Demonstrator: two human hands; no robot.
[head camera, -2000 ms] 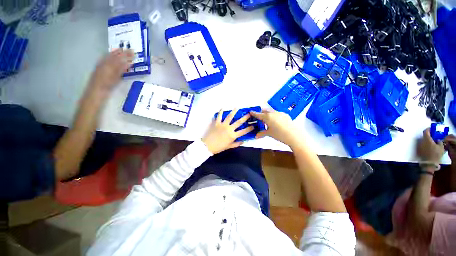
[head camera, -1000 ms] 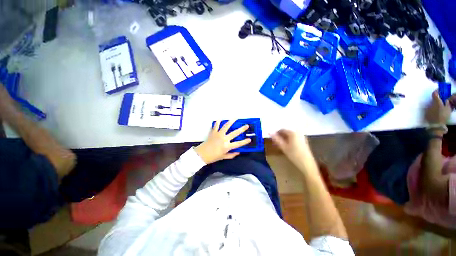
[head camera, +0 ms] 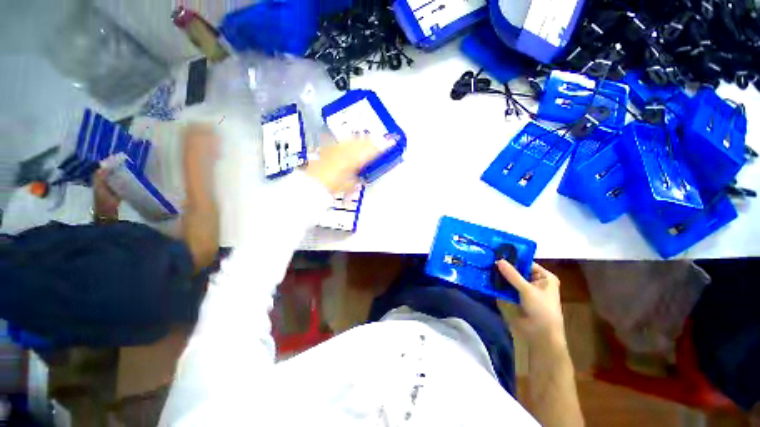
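Observation:
My right hand (head camera: 537, 292) holds a blue tray (head camera: 468, 248) at its right end, over the table's front edge. Metal plugs and a black coiled cable (head camera: 503, 255) show in the tray, with my thumb by the coil. My left hand (head camera: 343, 163) is blurred and reaches forward to the stack of flat printed boxes (head camera: 357, 121), its fingers over the stack's lower part. Whether it grips one is unclear. A white and blue box (head camera: 342, 210) lies partly hidden below that hand. Another printed box (head camera: 284, 142) lies to the left.
Several loaded blue trays (head camera: 608, 171) lie in a jumbled pile at right. Black cables are heaped at upper right (head camera: 658, 37) and upper centre (head camera: 362, 42). A person's arm (head camera: 200, 192) at left holds a box (head camera: 142, 188). Clear plastic bags (head camera: 108, 50) lie upper left.
My left hand has left the blue tray and moved forward and left to the flat box stack. My right hand has taken hold of the tray. The neighbour's arms have moved in at left.

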